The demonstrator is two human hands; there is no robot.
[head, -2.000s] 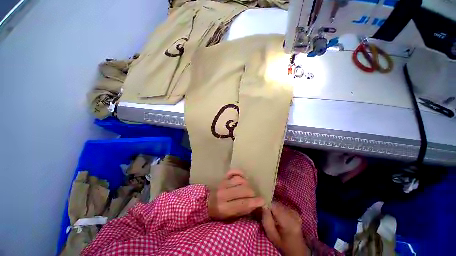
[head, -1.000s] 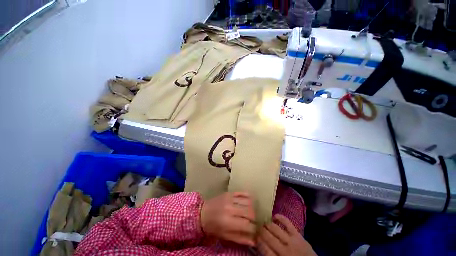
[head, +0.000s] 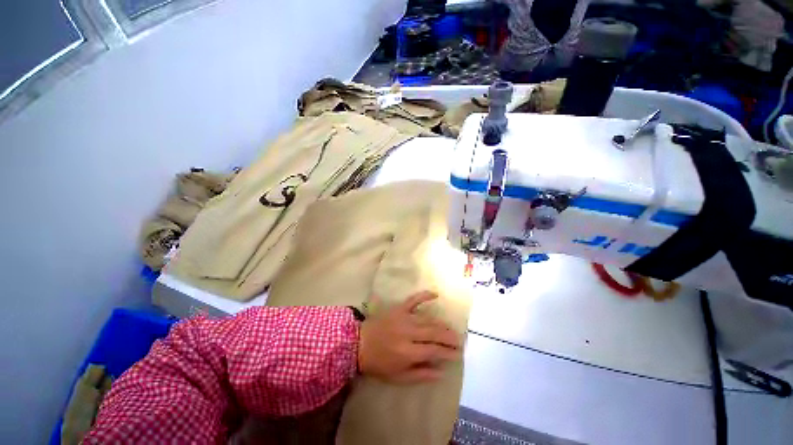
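The plain khaki panel (head: 413, 408) lies over the wide khaki panel (head: 326, 248), running up to the brightly lit needle area. A small dark bit of the motif shows beside my left cuff; the rest is hidden. My left hand (head: 410, 341) lies flat on the plain panel, fingers slightly spread, just in front of the needle. My right hand is out of the picture. The white sewing machine (head: 565, 174) stands with its presser foot (head: 474, 269) at the panel's right edge; glare hides whether it is down.
A flat pile of khaki panels (head: 261, 204) lies left on the table, with rolled bundles (head: 178, 213) beside it and more behind. Scissors (head: 619, 280) lie partly behind the machine head, dark snips (head: 756, 378) at right near a black strap (head: 715, 374). A blue bin (head: 130, 335) is lower left.
The view has moved up and closer to the machine. My left hand has moved from the panels' near end up onto the cloth by the needle. My right hand has gone out of view.
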